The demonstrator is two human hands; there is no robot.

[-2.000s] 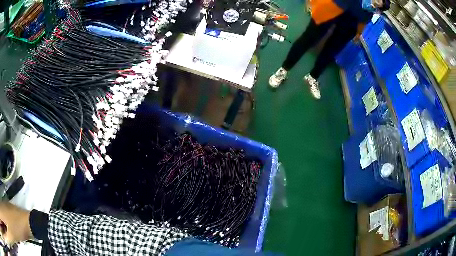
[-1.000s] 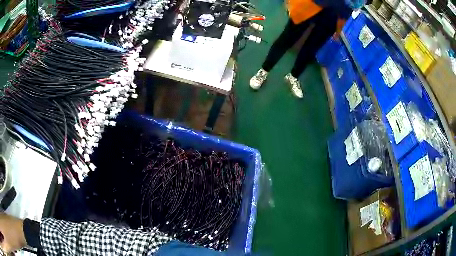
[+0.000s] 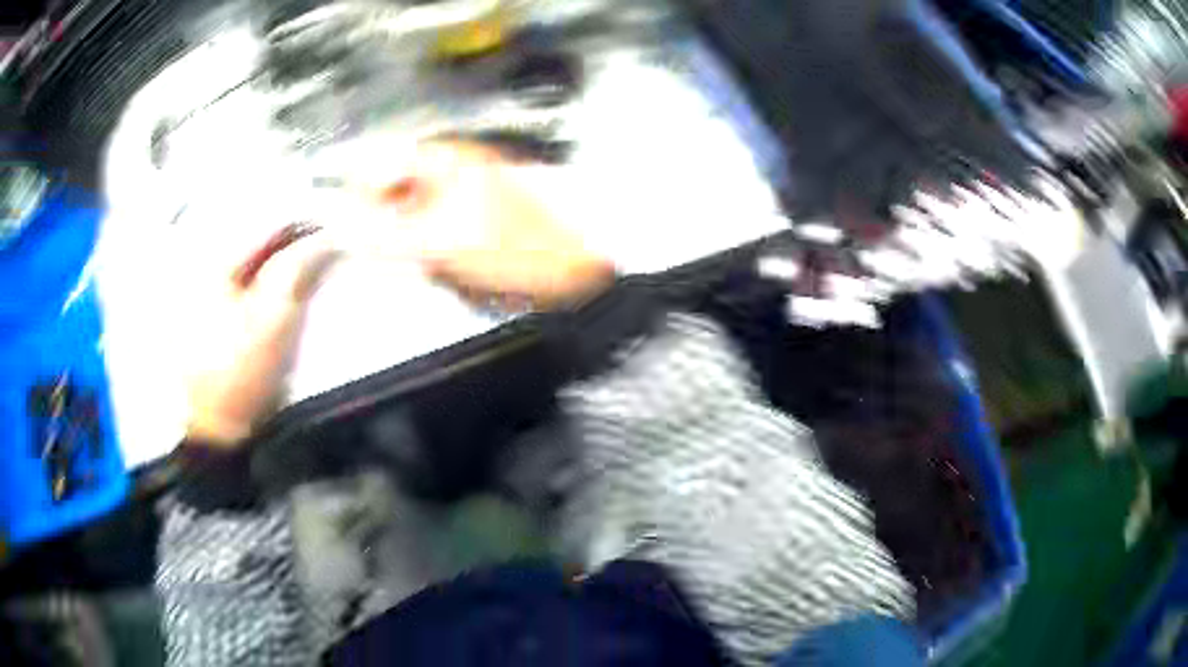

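The frame is strongly blurred. My left hand point(image 3: 254, 326) is over the white bench surface point(image 3: 664, 170), left of centre. A dark reddish strip shows at its fingers; I cannot tell what it is. My right hand point(image 3: 502, 228) is over the same bench, its fingers towards my left hand. Whether either hand holds something is too blurred to tell. The cable stack, with white plugs point(image 3: 938, 248), lies right of the bench surface.
A blue tray point(image 3: 26, 456) with small black parts is at the left. A deep blue bin point(image 3: 997, 521) with dark contents is below right. A blurred yellow item point(image 3: 469, 35) is at the back. Green floor shows at the lower right.
The view has swung left from the aisle and shelves to the bench. Both hands are now in view; before, only one hand showed at the lower left edge. The other person is out of view.
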